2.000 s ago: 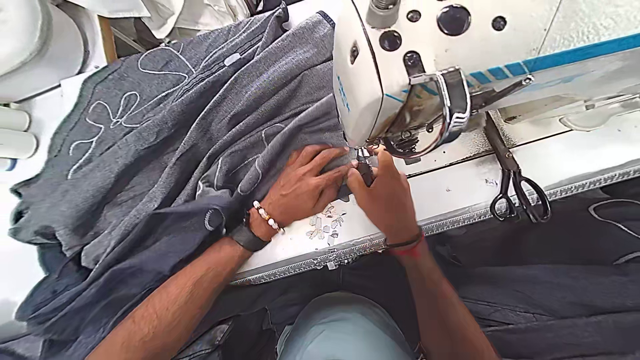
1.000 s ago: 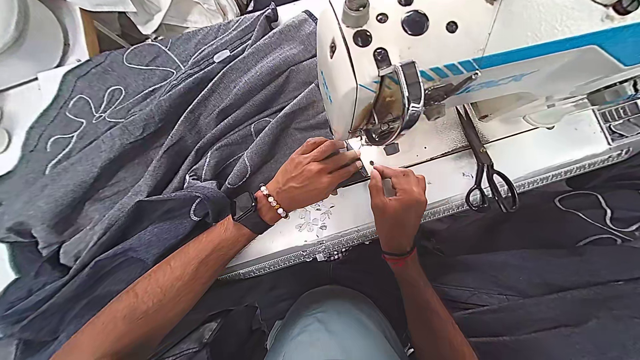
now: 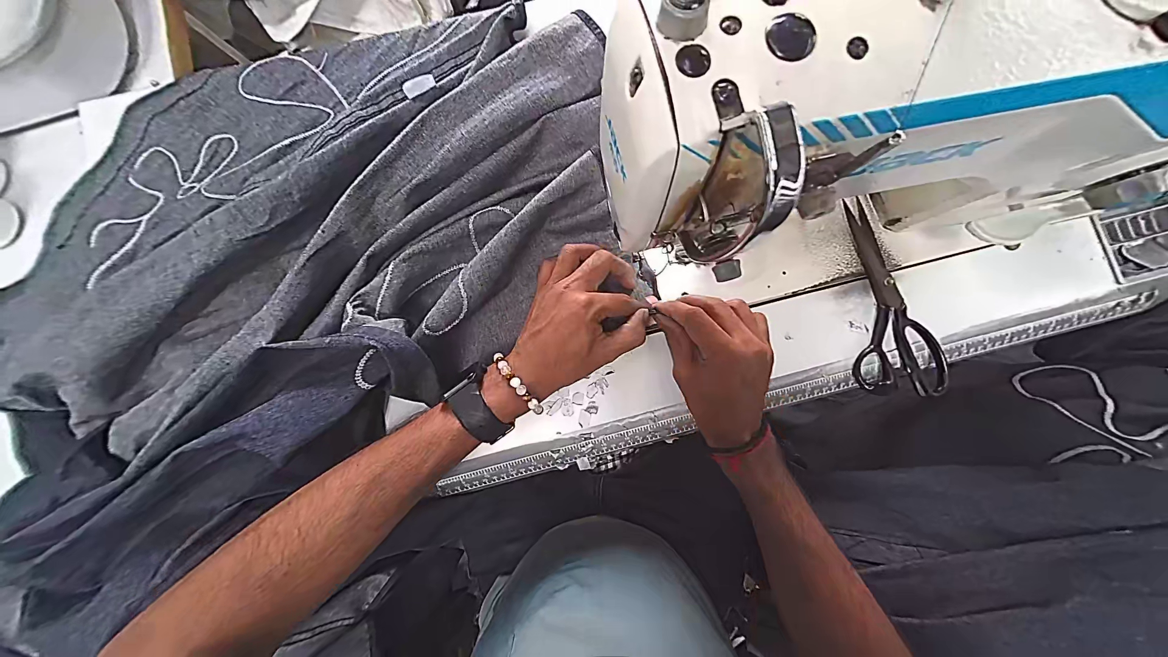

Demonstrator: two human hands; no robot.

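Note:
My left hand (image 3: pixel 579 319), with a bead bracelet and a watch at the wrist, pinches the edge of the dark grey fabric (image 3: pixel 474 192) just in front of the sewing machine's needle area. Fingertip to fingertip with it, my right hand (image 3: pixel 723 360) pinches a small dark piece at the same edge; what exactly it is cannot be told. The white and blue sewing machine (image 3: pixel 912 55) stands behind both hands. Left of it the fabric spreads in folds, with white cords on it. Black-handled scissors (image 3: pixel 890 301) lie on the machine bed to the right.
A measuring tape strip (image 3: pixel 639 444) runs along the front edge of the white table (image 3: pixel 812 342). Small clear bits (image 3: pixel 579 401) lie by my left wrist. Dark fabric (image 3: pixel 1004 511) hangs below at the right, with a white cord (image 3: pixel 1086 401) on it. White round objects (image 3: pixel 64 55) stand at the upper left.
My hands were slightly apart one second ago, and their fingertips now meet at the fabric edge. The scissors lie as before.

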